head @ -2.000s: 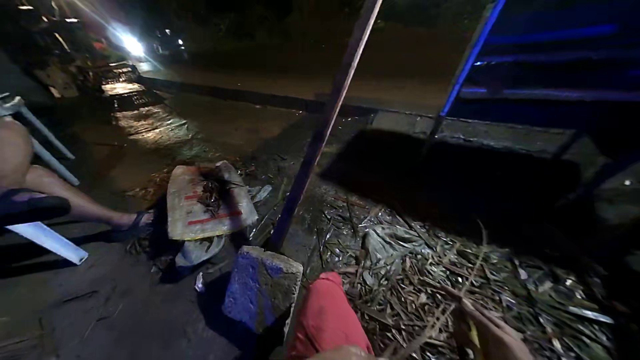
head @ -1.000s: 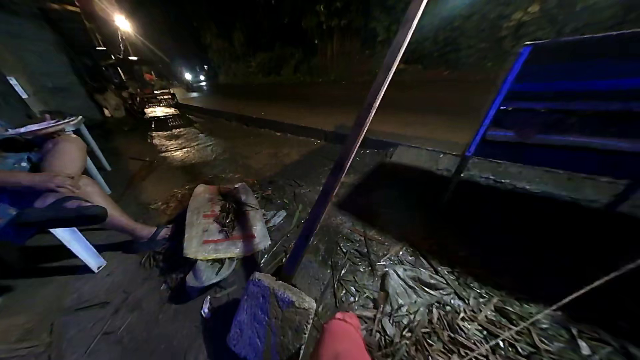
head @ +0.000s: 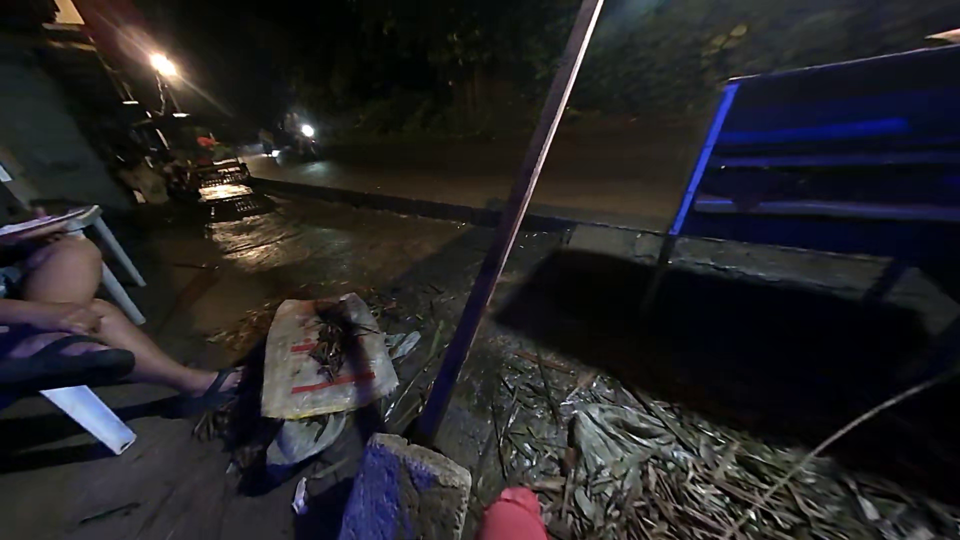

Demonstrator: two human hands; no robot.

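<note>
Neither my left hand nor my right hand shows in the head view now. A thin, pale stem [head: 847, 431] slants in from the right edge over a heap of dry leaves and stalks [head: 652, 487]; what holds it is out of view. A bit of red cloth [head: 514, 516] shows at the bottom edge, close beside a blue-stained concrete block [head: 409, 491]. A woven plastic sack with red stripes [head: 360, 367] lies left of the block, with dark plant scraps [head: 330, 349] on it.
A wooden post [head: 510, 225] leans upright behind the block. At the left a person's legs [head: 120, 337] rest by a white plastic chair [head: 90, 420]. A blue-edged panel on legs [head: 817, 161] stands at the right, before a low concrete curb [head: 780, 262].
A hand at the lower right two seconds ago has left the view. The view has tilted up, showing more of the road and lights. The thin stem now reaches to the right edge.
</note>
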